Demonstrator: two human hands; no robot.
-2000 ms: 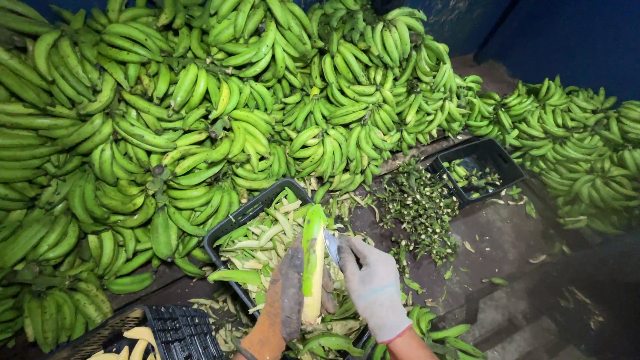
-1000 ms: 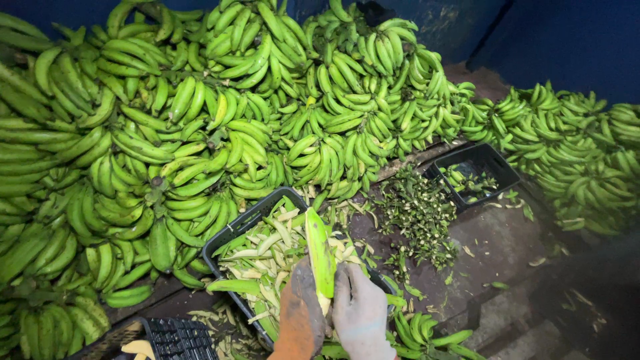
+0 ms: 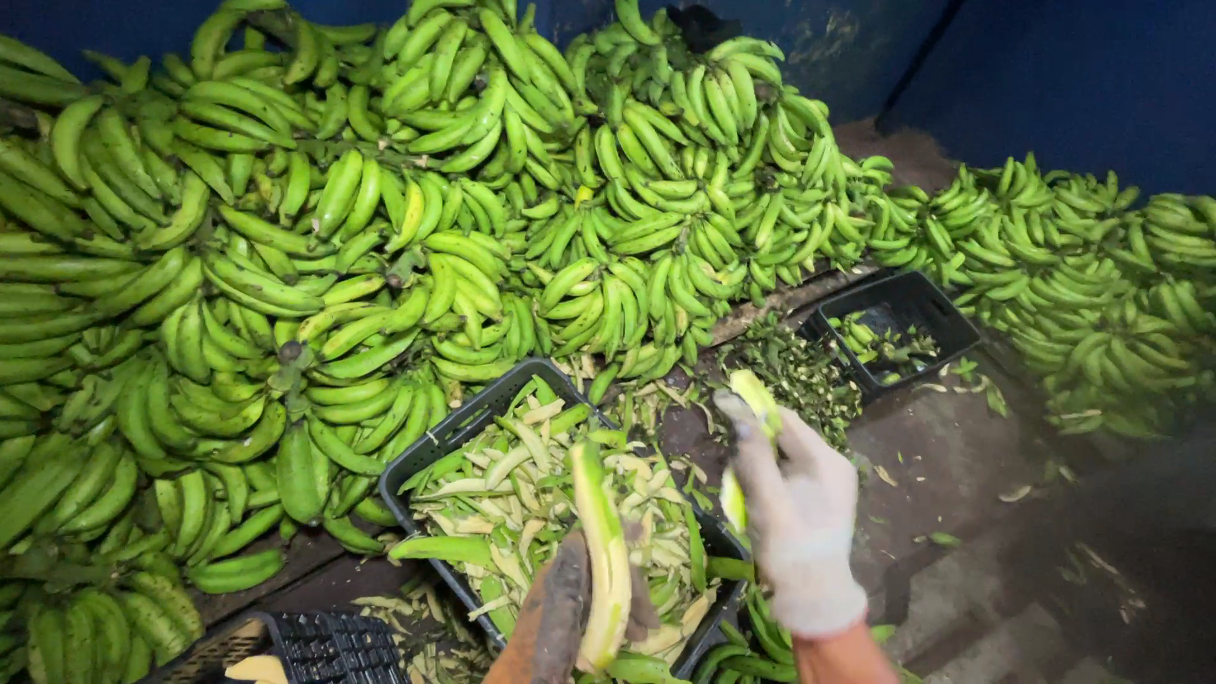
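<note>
My left hand (image 3: 570, 589), in a dirt-stained glove, is closed around a partly peeled green plantain (image 3: 605, 560), pale flesh showing with green skin towards its upper end. To its right my right hand (image 3: 803, 513), in a whitish glove with a reddish cuff, pinches a strip of green peel (image 3: 755, 404), apart from the plantain. Whether a knife is also in that hand cannot be made out. Below both hands a black plastic crate (image 3: 404, 489) is heaped with plantain peels (image 3: 527, 475).
Piled bunches of green plantains (image 3: 456, 275) fill the left and back, and more (image 3: 1092, 294) lie at right. A second black crate (image 3: 959, 337) holds scraps beside stem trimmings (image 3: 784, 370). A black basket (image 3: 332, 646) with peeled plantains (image 3: 256, 668) stands lower left.
My right hand has moved away from the plantain to the right, with a strip of peel in it. More pale flesh shows on the plantain than one second ago.
</note>
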